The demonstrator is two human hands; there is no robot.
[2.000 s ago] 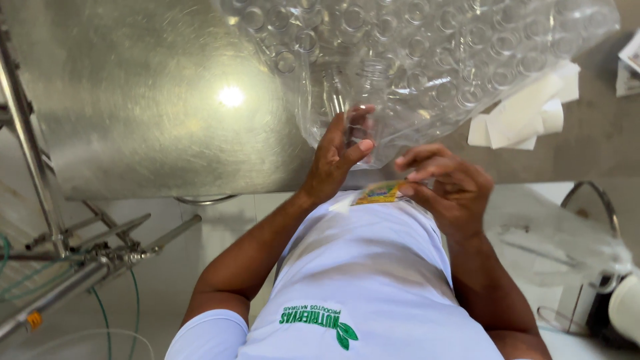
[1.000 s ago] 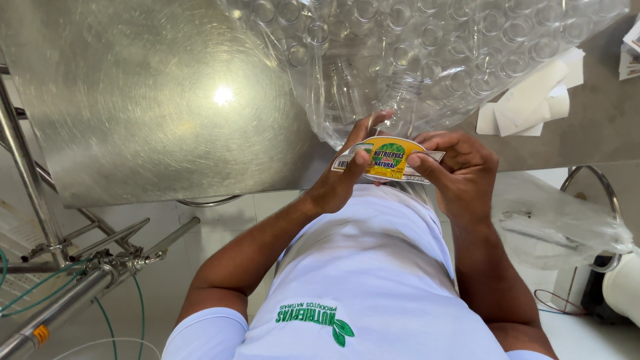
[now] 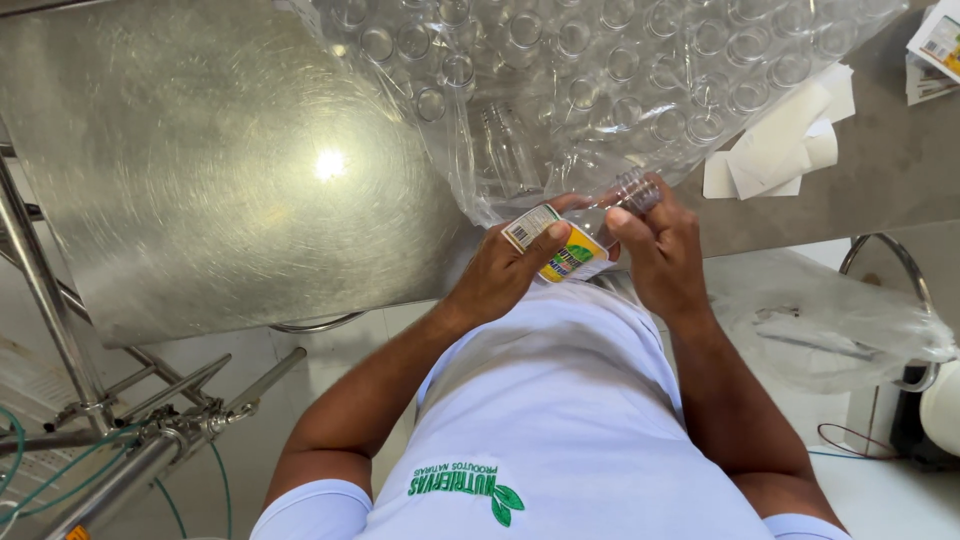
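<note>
A clear plastic bottle (image 3: 596, 223) lies tilted between my hands, its threaded neck up and to the right. My left hand (image 3: 517, 259) grips the body, the thumb pressing a yellow, green and white printed label (image 3: 571, 253) against it. The label's left end, which bears a barcode, stands out past the thumb. My right hand (image 3: 664, 247) holds the bottle at its neck and shoulder. Just beyond my hands, another clear bottle (image 3: 510, 150) lies within a transparent plastic bag (image 3: 555, 90) of many upright bottles.
The steel table (image 3: 225, 187) reaches left and right. White backing papers (image 3: 780, 150) lie right of the bag, and printed labels (image 3: 937, 52) sit at the far right corner. Below the table are metal tubing (image 3: 150, 450) at left and a clear plastic bag (image 3: 825, 322) at right.
The label, held stretched between both hands a second ago, now lies against the bottle under my left thumb. My right hand has moved from the label to the bottle's neck. The bottle has tilted to the right.
</note>
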